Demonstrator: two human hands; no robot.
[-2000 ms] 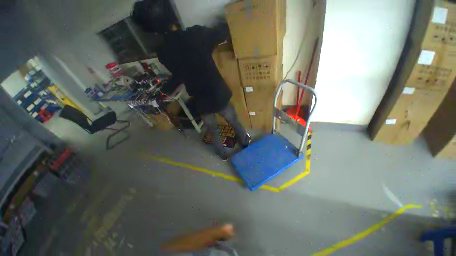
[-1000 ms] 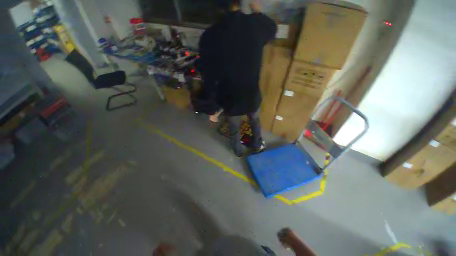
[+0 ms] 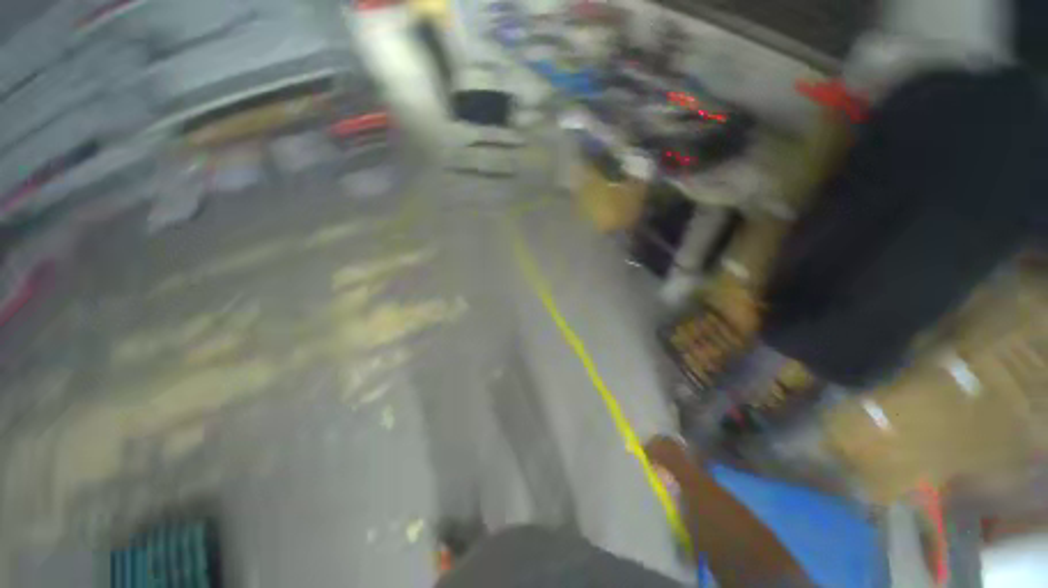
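The frame is strongly blurred. My right hand (image 3: 667,459) shows at the bottom centre-right, with my bare forearm running down to the lower edge. It is over the yellow floor line, beside the blue trolley deck (image 3: 793,528). No held thing can be made out, and its fingers are too blurred to read. A small brownish patch (image 3: 451,554) at the bottom edge, left of my grey clothing, may be my left hand; its state cannot be told. A dark tray with gold pieces (image 3: 703,345) lies on the floor near the other person.
A person in dark clothes (image 3: 908,230) is at the right, by cartons (image 3: 977,414). A cluttered bench (image 3: 690,126) stands at the top, with a black chair (image 3: 483,109) left of it. A teal-filled tray (image 3: 167,557) is at the lower left. A yellow line (image 3: 586,362) crosses the floor.
The view has swung left and moved closer, so the bench, person and trolley sit further right. The teal-filled tray has come into view. My right hand now reaches higher in the frame.
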